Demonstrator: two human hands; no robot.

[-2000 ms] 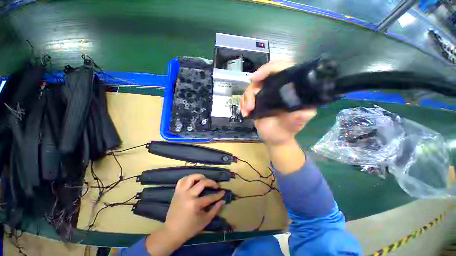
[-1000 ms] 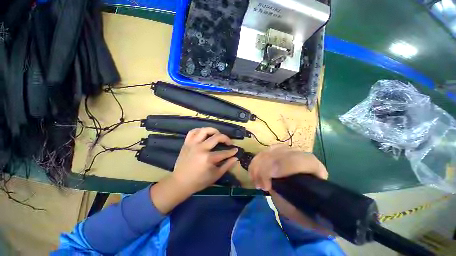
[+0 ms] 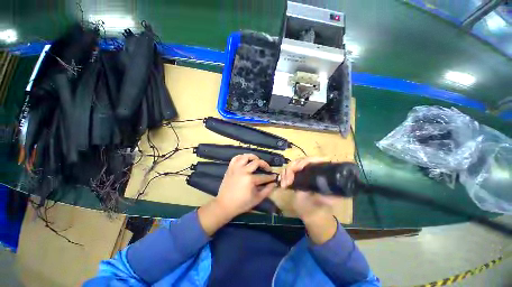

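Note:
Four slim black wired units lie side by side on the tan cardboard sheet (image 3: 185, 89); the top one (image 3: 244, 132) and the second one (image 3: 238, 153) are uncovered. My left hand (image 3: 242, 185) is on the right end of the third unit (image 3: 209, 169), fingertips pinched there, and partly covers the lowest unit (image 3: 203, 183). My right hand (image 3: 306, 190) is closed around the black electric screwdriver (image 3: 325, 178), held nearly level with its front at my left fingertips. The bit and any screw are too small or hidden to tell.
A silver-grey screw feeder (image 3: 309, 61) stands in the blue parts tray (image 3: 226, 84) behind the units. A heap of black wired units (image 3: 95, 95) hangs with loose wires at left. A clear plastic bag (image 3: 426, 137) lies at right. The screwdriver cable (image 3: 426, 203) runs off right.
My right hand has brought the screwdriver from beside the feeder down to the unit end at my left fingertips. Since one second ago the screwdriver has swung more level. My left hand stays on the units.

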